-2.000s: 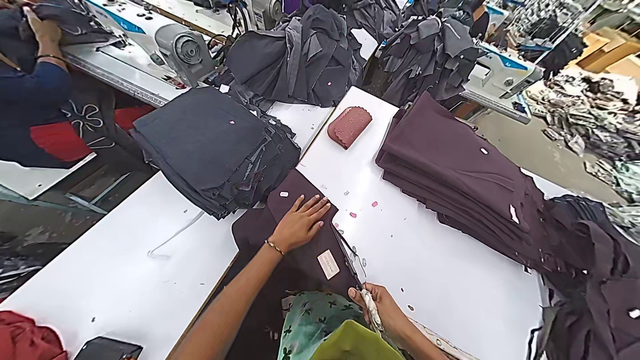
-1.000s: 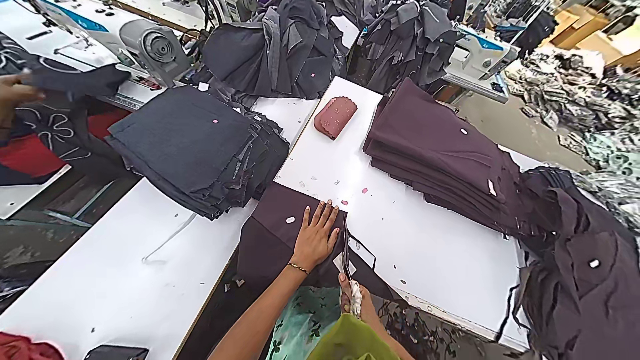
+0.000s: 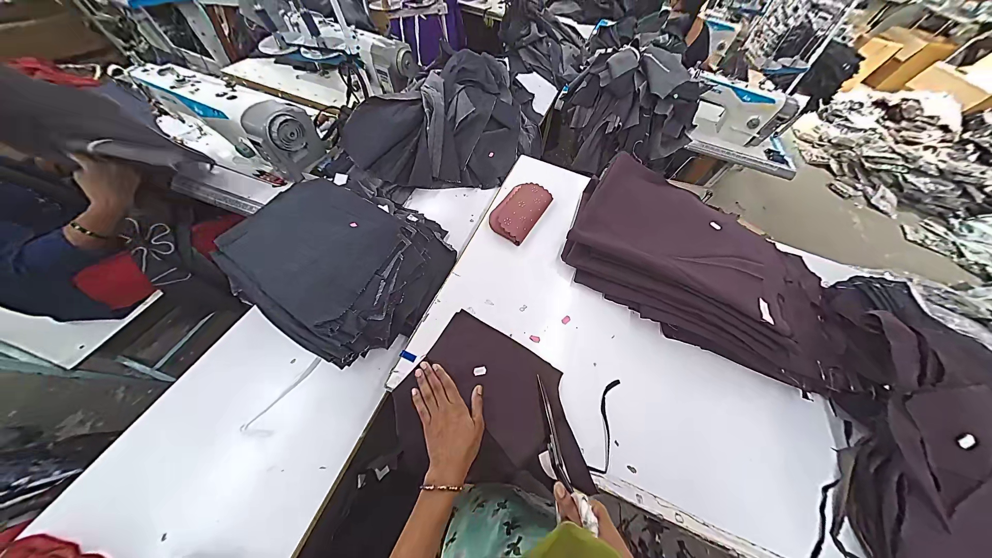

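Observation:
My left hand (image 3: pixel 449 422) lies flat, fingers spread, on a dark maroon fabric piece (image 3: pixel 496 395) at the table's near edge. A small white sticker (image 3: pixel 479 371) is on that cloth. My right hand (image 3: pixel 583 515) holds fabric scissors (image 3: pixel 554 442) by handles that look wrapped in white cloth, with the blades over the right part of the piece. Whether the blades are parted is hard to tell. A narrow dark cloth strip (image 3: pixel 607 422) lies to the right of the scissors. Green cloth partly covers my right hand and wrist.
A dark grey fabric stack (image 3: pixel 318 263) stands to the left, a maroon fabric stack (image 3: pixel 666 256) to the right. Between them is a pinkish-red scalloped case (image 3: pixel 521 213). Loose dark fabric (image 3: pixel 922 442) hangs at the right. A co-worker's hand (image 3: pixel 108 186) handles cloth near a sewing machine (image 3: pixel 232 116).
The dark strip now lies on the white tabletop, apart from the maroon piece. My left hand still rests on the cloth. The co-worker's hand at the left has lifted dark cloth.

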